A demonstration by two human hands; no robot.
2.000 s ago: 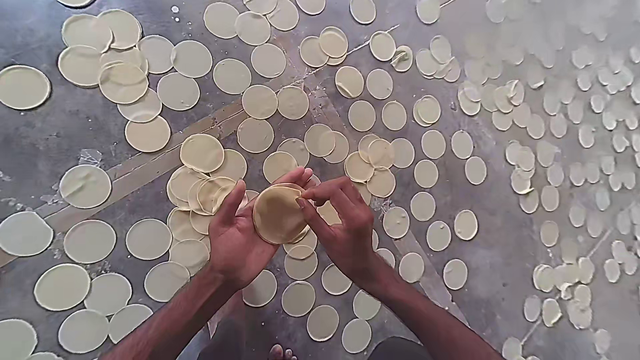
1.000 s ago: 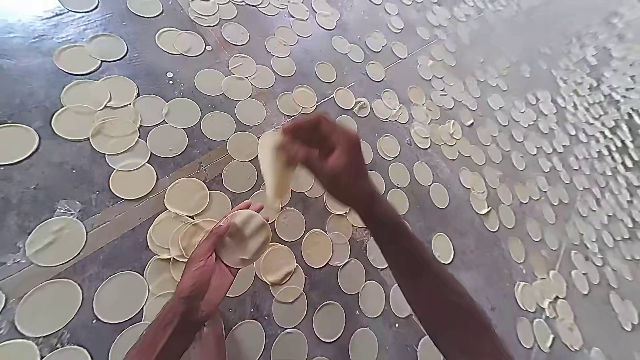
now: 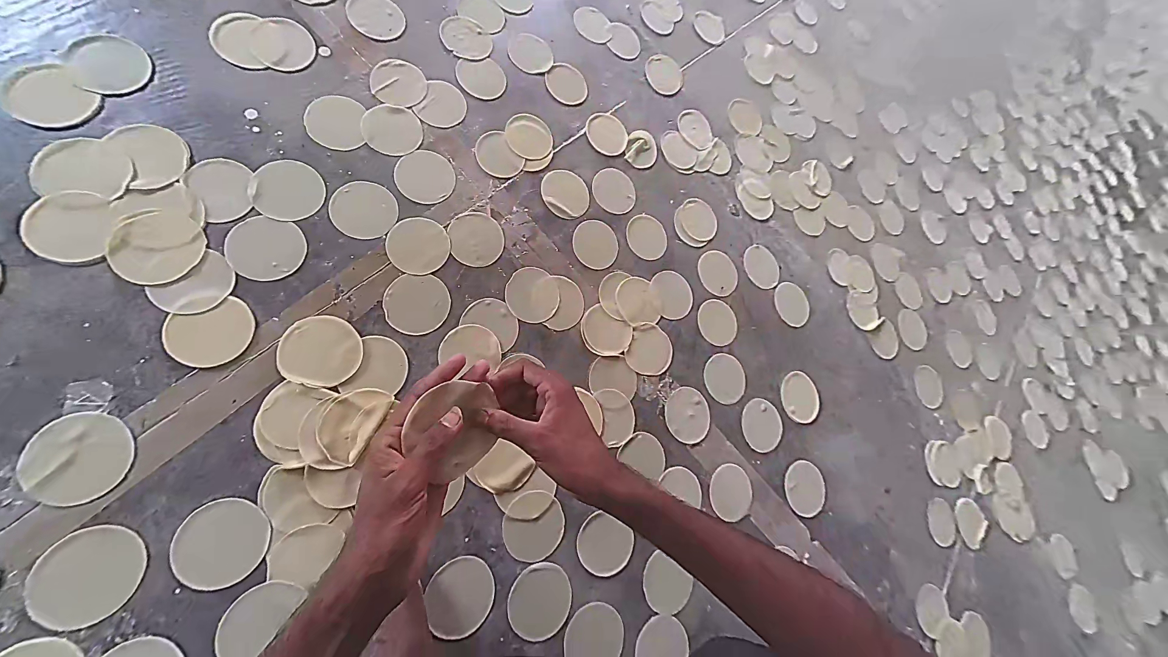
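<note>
Near the lower centre, my left hand point(image 3: 415, 456) holds a thin round dough disc point(image 3: 465, 456), its thumb lying over the disc's face. My right hand point(image 3: 547, 429) pinches the right edge of the same disc between thumb and forefinger. Whether more than one disc is held I cannot tell. Just left of my left hand, a cluster of overlapping discs point(image 3: 319, 351) lies on the grey floor, one of them folded at its edge point(image 3: 351, 424). Beneath and right of my hands are more overlapping discs point(image 3: 534, 529), partly hidden by the hands.
Pale round discs are spread over the whole floor point(image 3: 301, 420), single or overlapping, such as a group at the left point(image 3: 155, 246) and one right of centre point(image 3: 639, 301). Tan strips point(image 3: 192, 420) cross the floor. Denser discs lie at the far right, blurred.
My right hand, raised with a limp disc a second ago, has come down beside my left hand and now grips the edge of the held disc. That limp disc is no longer seen in it.
</note>
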